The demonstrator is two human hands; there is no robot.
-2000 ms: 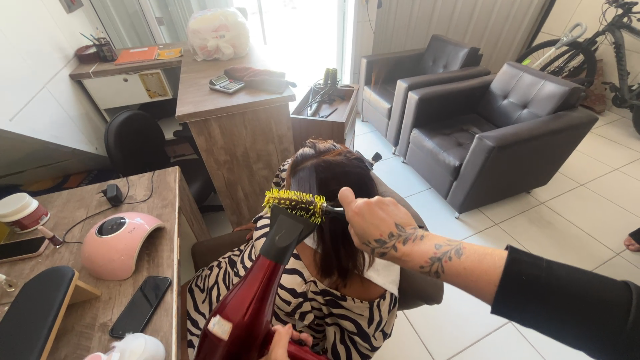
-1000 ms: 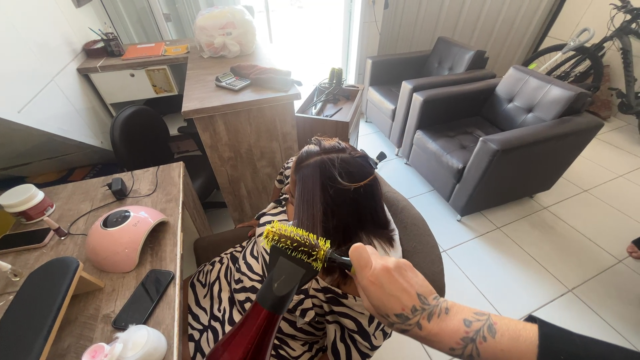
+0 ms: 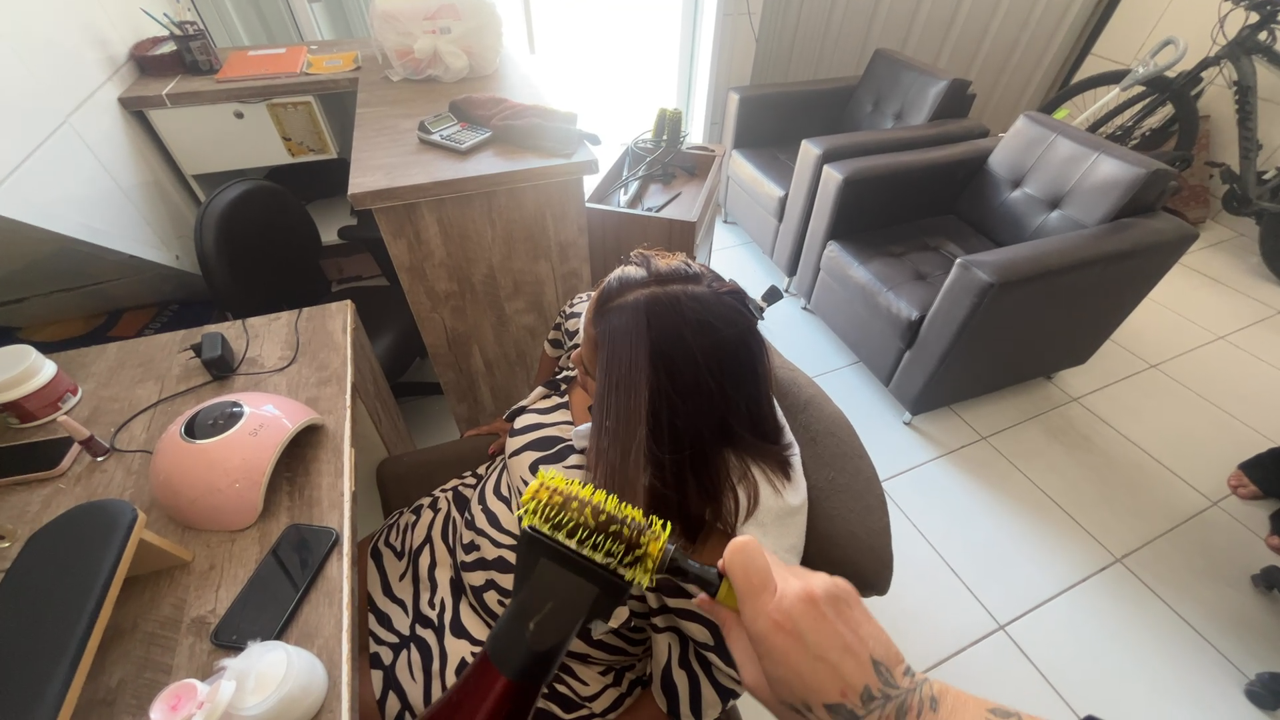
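Note:
My right hand point(image 3: 800, 625) grips the handle of a round hairbrush point(image 3: 597, 525) with yellow bristles. The brush lies across the nozzle of a red and black hair dryer point(image 3: 545, 605), at the lower ends of the hair near the face side. My left hand is out of view below; only the dryer's front part shows. A seated person in a zebra-print garment has dark, straight, parted hair point(image 3: 680, 390), with a black hair clip point(image 3: 768, 300) at the far side and a white towel point(image 3: 783, 510) at the shoulders.
At left, a wooden table point(image 3: 330, 400) holds a pink nail lamp point(image 3: 225, 460), a black phone point(image 3: 275, 585), an armrest point(image 3: 60, 590) and jars. Behind stand a wooden desk point(image 3: 480, 185) and an open drawer unit point(image 3: 655, 205). Dark armchairs point(image 3: 1000, 260) stand at right. Another person's foot point(image 3: 1250, 480) shows at the right edge.
The brush and dryer have moved down from the upper part of the hair to its lower ends. The hair now hangs straight. My left hand, seen on the dryer two seconds ago, has left the view.

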